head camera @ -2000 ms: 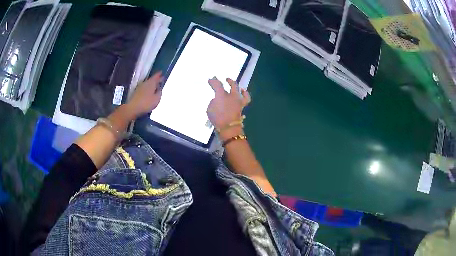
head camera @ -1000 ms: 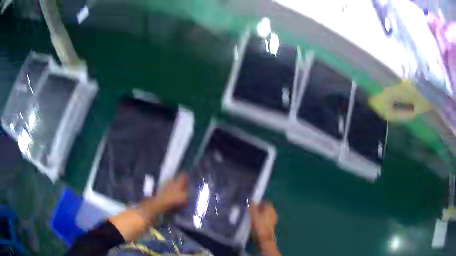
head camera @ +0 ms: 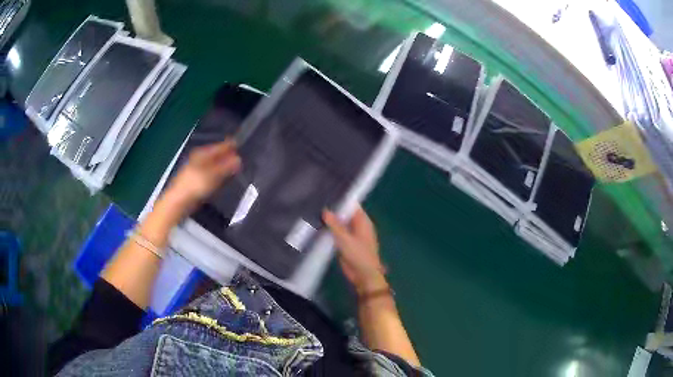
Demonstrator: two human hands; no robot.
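A tablet (head camera: 313, 158) with a dark screen lies in a white foam sleeve, tilted and partly over a second dark tablet (head camera: 214, 166) on a stack at its left. My left hand (head camera: 203, 173) grips the held tablet's left edge. My right hand (head camera: 356, 243) grips its lower right edge, thumb on the white rim. A white label (head camera: 300, 235) shows near its lower edge. The left tablet's lower part is partly hidden under the held one. The held tablet is slightly blurred.
Tablet stacks stand in a row at the back right (head camera: 432, 92) and at the far left (head camera: 103, 103). A blue bin (head camera: 111, 239) is below the bench edge at left. A yellow card (head camera: 618, 152) hangs at the white shelf (head camera: 542, 37).
The lit white screen is now dark. The tablet has moved up and left from the bench, over the neighbouring stack, with both hands holding it. The camera view has shifted.
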